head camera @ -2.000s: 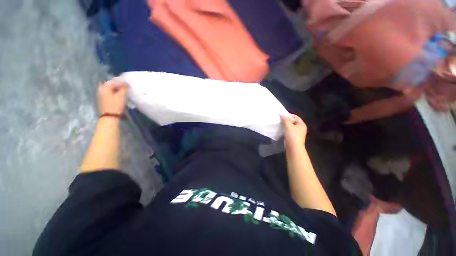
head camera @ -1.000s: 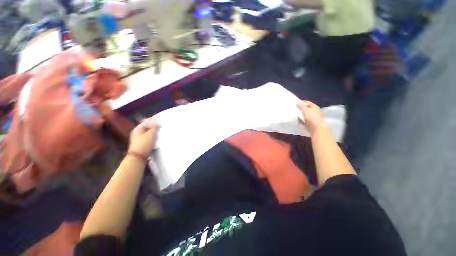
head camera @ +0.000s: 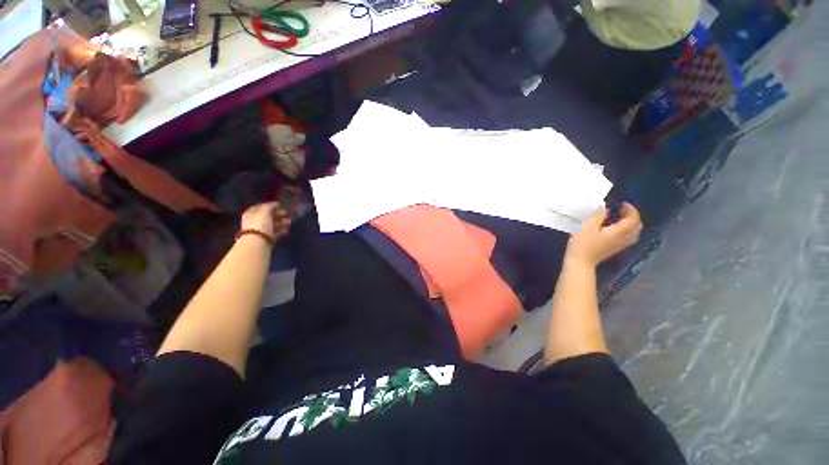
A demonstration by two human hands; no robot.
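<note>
White cut pieces [head camera: 464, 173] lie overlapping on a dark blue surface in front of me, their edges not quite lined up. Salmon pieces [head camera: 464, 272] lie nearer to me, partly under the white ones, and run towards my lap. My left hand [head camera: 265, 221] is left of the white pieces, off them, with loosely bent fingers and nothing visible in it. My right hand [head camera: 607, 234] is at their right end, thumb at the edge. A dark spot shows between its thumb and fingers; whether it holds something is unclear.
A white machine table [head camera: 200, 95] at upper left bears a phone [head camera: 179, 18], a thin black stick [head camera: 215, 41] and red-green scissors [head camera: 277, 29]. A salmon bundle with a pale blue tie [head camera: 64, 118] hangs at left. A patterned basket [head camera: 695, 86] stands upper right. Grey floor [head camera: 727, 300] is right.
The view has turned from the floor-left side to the table. The white piece held stretched between both hands now lies on the white pieces in front; my left hand has come away from it.
</note>
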